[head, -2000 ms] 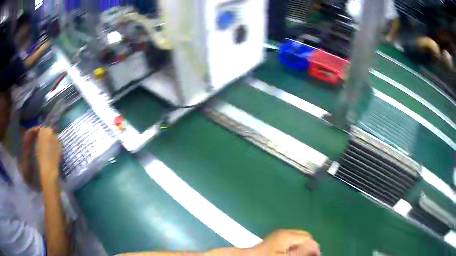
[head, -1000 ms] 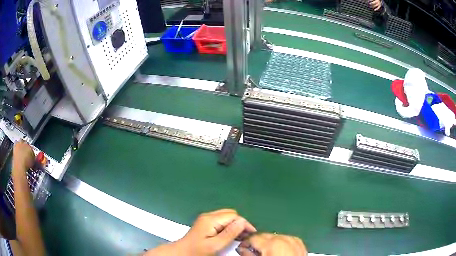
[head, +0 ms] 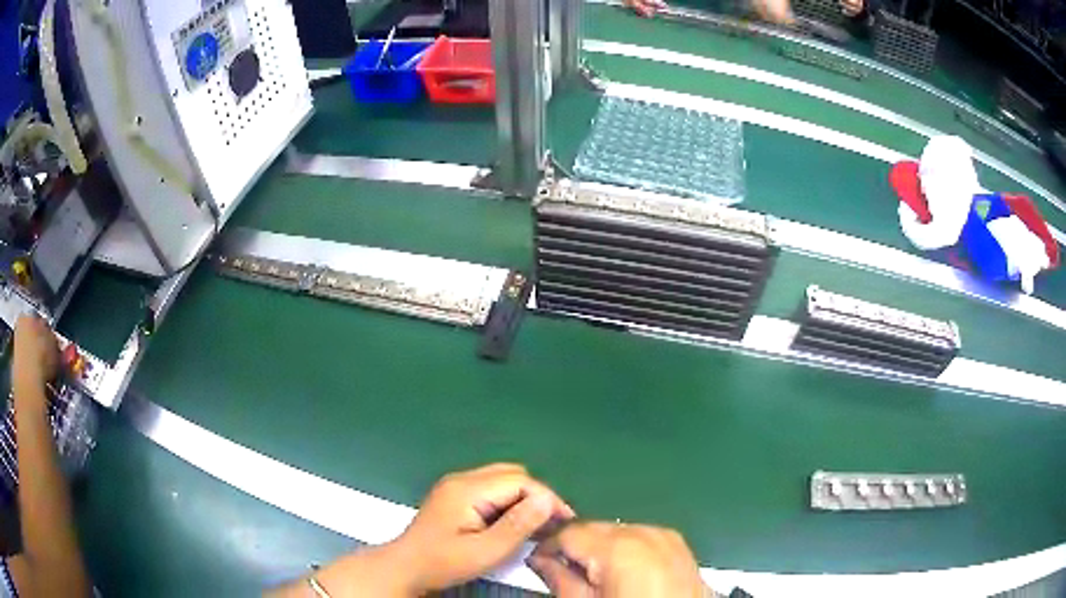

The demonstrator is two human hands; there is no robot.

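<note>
My left hand (head: 482, 526) and my right hand (head: 620, 558) are close together at the bottom middle, fingertips meeting. A small dark piece shows between the fingertips; the fingers hide most of it and I cannot tell what it is. A pale bit shows just below them. A grey fixture bar (head: 888, 491) with a row of round seats lies flat on the green bench to the right of my hands, touched by neither.
The fixture stack (head: 650, 266) stands behind my hands, with a small fixture stack (head: 879, 332) to its right. A dark end block (head: 504, 315) lies beside the fixture row (head: 362, 290). A bench machine (head: 234, 88) and a coworker's arm (head: 45, 467) are at left.
The view has swung right and down from the machine, bringing both hands and the grey bar into view. Over the last second my hands stay together and shift only slightly.
</note>
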